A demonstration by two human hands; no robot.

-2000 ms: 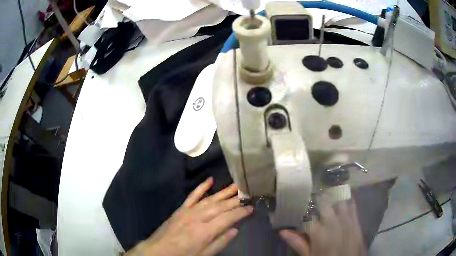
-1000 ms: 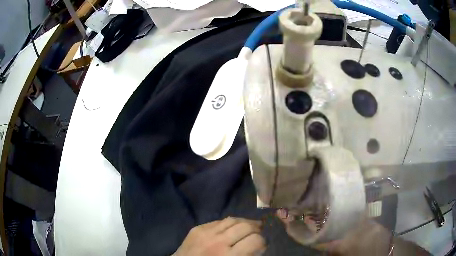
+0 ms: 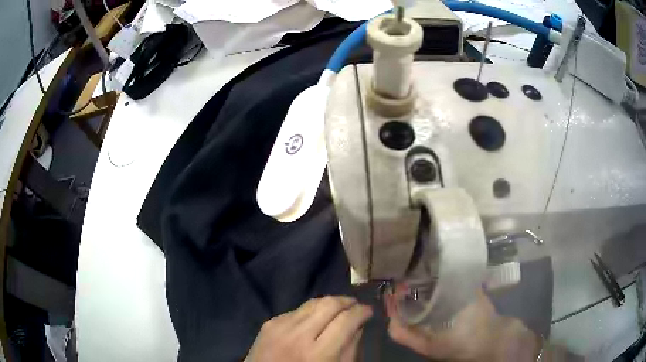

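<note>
Dark fabric (image 3: 234,212) lies bunched on the white table, left of and under the sewing machine head (image 3: 460,162). My left hand (image 3: 312,332) rests on the fabric at the lower middle, fingers curled and thumb near the fingertips; whether it pinches the cloth is unclear. My right hand (image 3: 453,329) is under the front of the head, partly hidden by the off-white curved guard (image 3: 460,247). Its fingertips are close to the needle area, and what they hold is hidden. The presser foot is not clearly visible.
A long white oval device (image 3: 294,155) on a blue hose (image 3: 347,46) hangs left of the head. Small dark snips (image 3: 608,279) lie at the right. A black coil (image 3: 159,63) and pale pieces (image 3: 248,28) lie at the back. The table's curved edge (image 3: 88,233) is at the left.
Since two seconds ago, my left hand has gone from spread flat to curled, and the fabric has shifted and folded. My right hand now reaches in behind the guard. The camera view has also shifted.
</note>
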